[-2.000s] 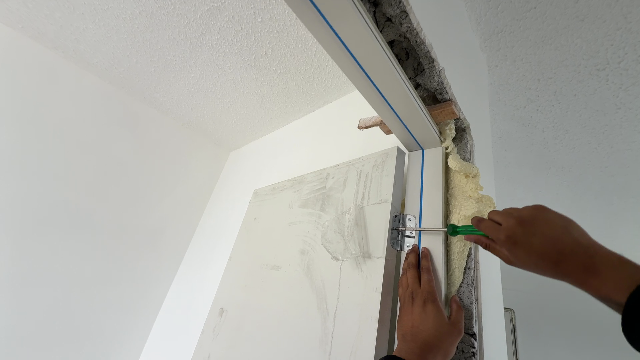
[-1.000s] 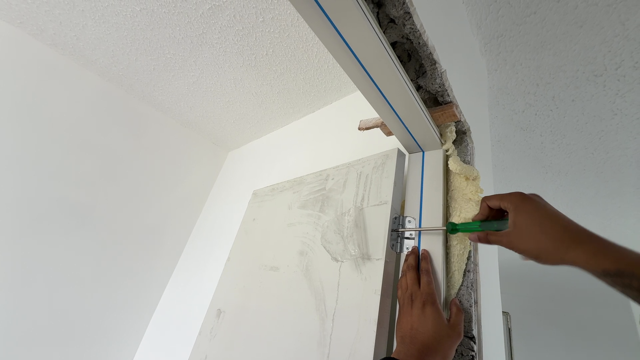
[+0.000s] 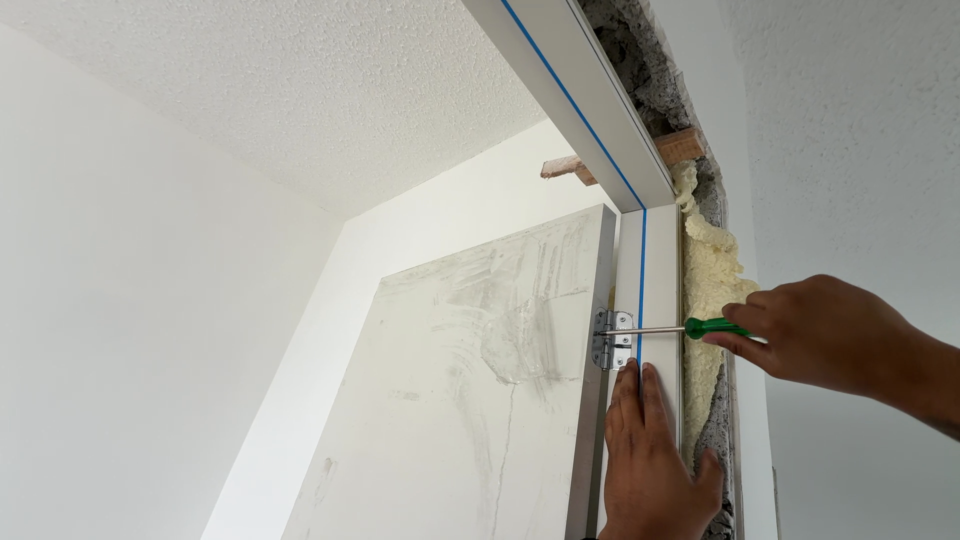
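A metal butt hinge joins the edge of a smudged white door to a white door frame with a blue line along it. My right hand grips the green handle of a screwdriver. The screwdriver lies nearly level across the frame, its tip at the hinge leaf on the door's edge. Just below the hinge, my left hand rests against the frame, fingers pointing up and thumb apart, holding nothing.
Hardened expanding foam bulges between the frame and the rough broken wall edge. A wooden wedge sits above the frame's corner, and another wood piece juts out behind it. A textured ceiling spans the top.
My right hand has shifted and changed its hold on the screwdriver's handle. My left hand stays on the frame below the hinge.
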